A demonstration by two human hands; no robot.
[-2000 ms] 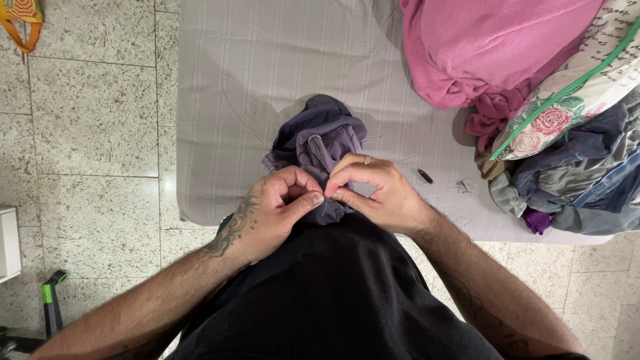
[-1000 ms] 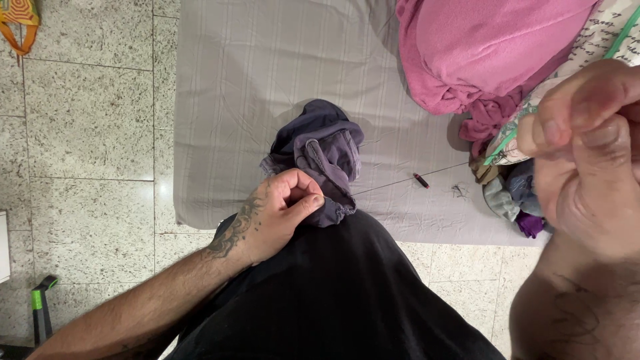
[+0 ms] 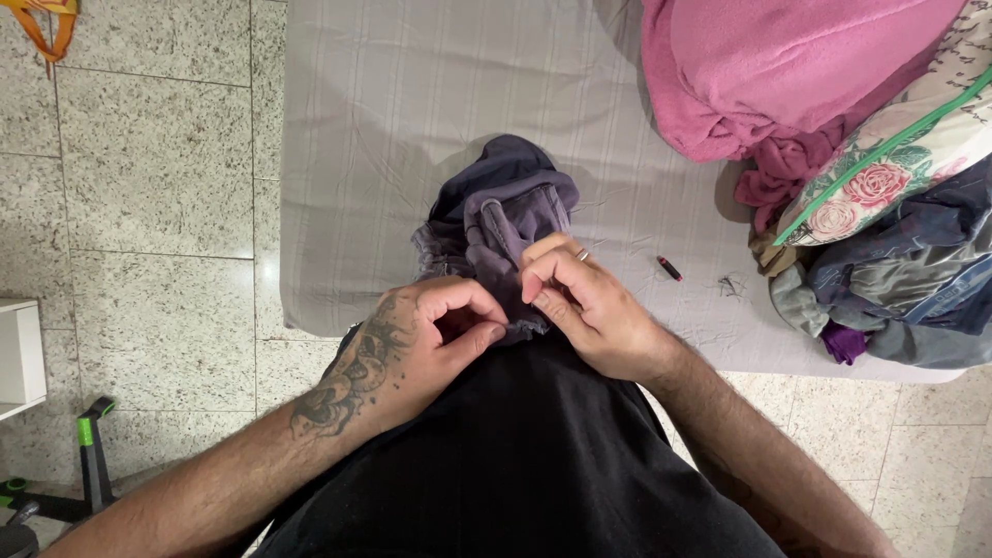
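A bunched purple-grey garment (image 3: 504,209) with visible seams lies on the near edge of a grey-sheeted mattress (image 3: 372,155), partly over my lap. My left hand (image 3: 442,325), tattooed at the wrist, pinches the garment's edge between thumb and index finger. Just right of it, my right hand (image 3: 581,302), with a ring, has thumb and index finger pinched together above the cloth; something tiny seems to be between them, too small to make out, perhaps a needle. To the right on the sheet lie a small dark red and black object (image 3: 669,268) and a little tangle of dark thread (image 3: 730,287).
A pink fleece blanket (image 3: 798,62), a floral cushion with green piping (image 3: 883,170) and a pile of dark and grey clothes (image 3: 914,263) lie at the right. On the tiled floor at left stand a white furniture piece (image 3: 23,356) and a black-and-green frame (image 3: 93,457).
My right hand swung out to the far right a second ago, with a thread stretched across the sheet, and is now back beside my left hand, which has stayed at the garment's edge.
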